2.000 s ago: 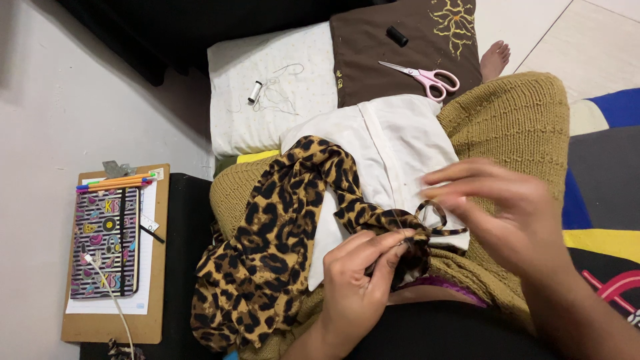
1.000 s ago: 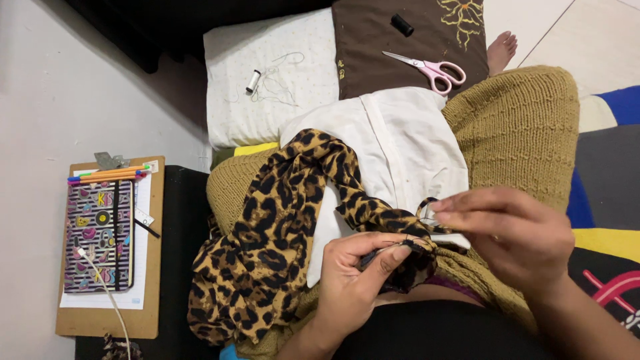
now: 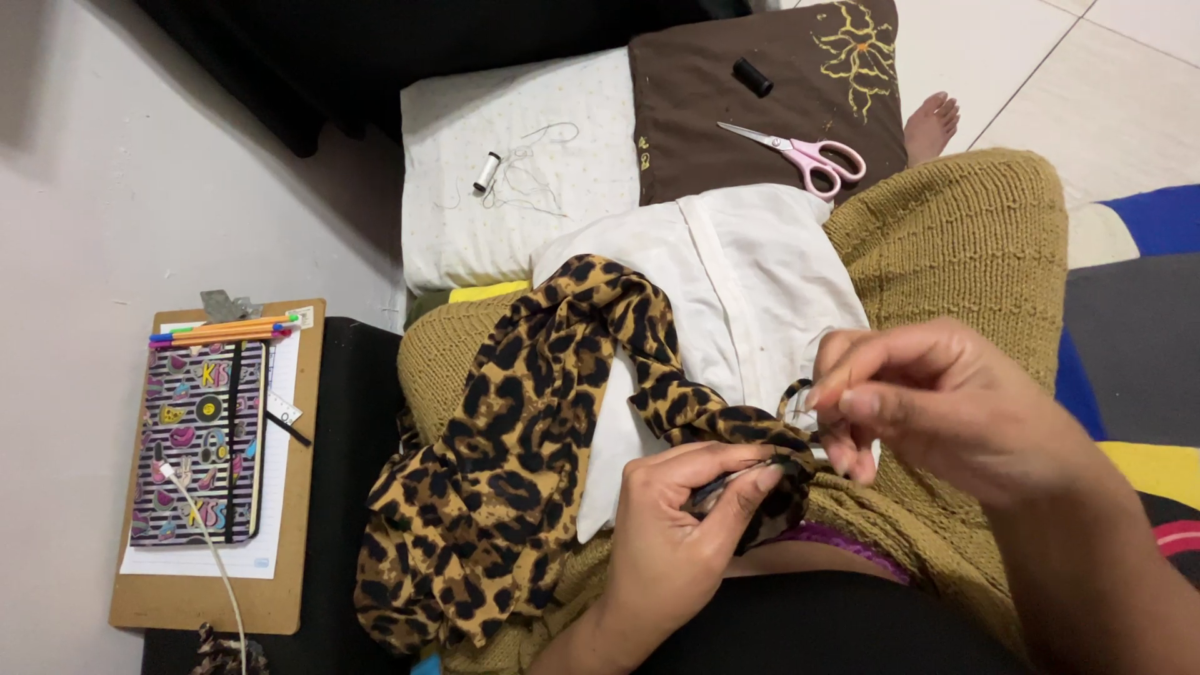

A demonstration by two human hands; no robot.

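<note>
Leopard-print fabric (image 3: pixel 525 441) lies across a white cushion (image 3: pixel 750 272) on my lap, its narrower end twisted toward my hands. My left hand (image 3: pixel 684 525) pinches a bunched edge of that fabric between thumb and forefinger. Just right of it, my right hand (image 3: pixel 900 403) is raised with thumb and forefinger together; a thin thing, perhaps a needle or thread, seems to be between them, too fine to make out. A narrow dark loop (image 3: pixel 795 398) of the fabric stands beside the right fingertips. Pink-handled scissors (image 3: pixel 806 159) lie slightly apart beyond the white cushion.
A brown cushion (image 3: pixel 684 103) holds the scissors and a black thread spool (image 3: pixel 753 78). On a pale cushion (image 3: pixel 562 94) lie a white spool (image 3: pixel 487 173) and tangled thread. At left, a clipboard (image 3: pixel 281 600) bears a patterned notebook (image 3: pixel 169 487), pens (image 3: pixel 225 331) and a white cable (image 3: pixel 220 562).
My right hand has shifted from close against the fabric to a slightly more raised pinch beside it. The left hand keeps its hold on the fabric.
</note>
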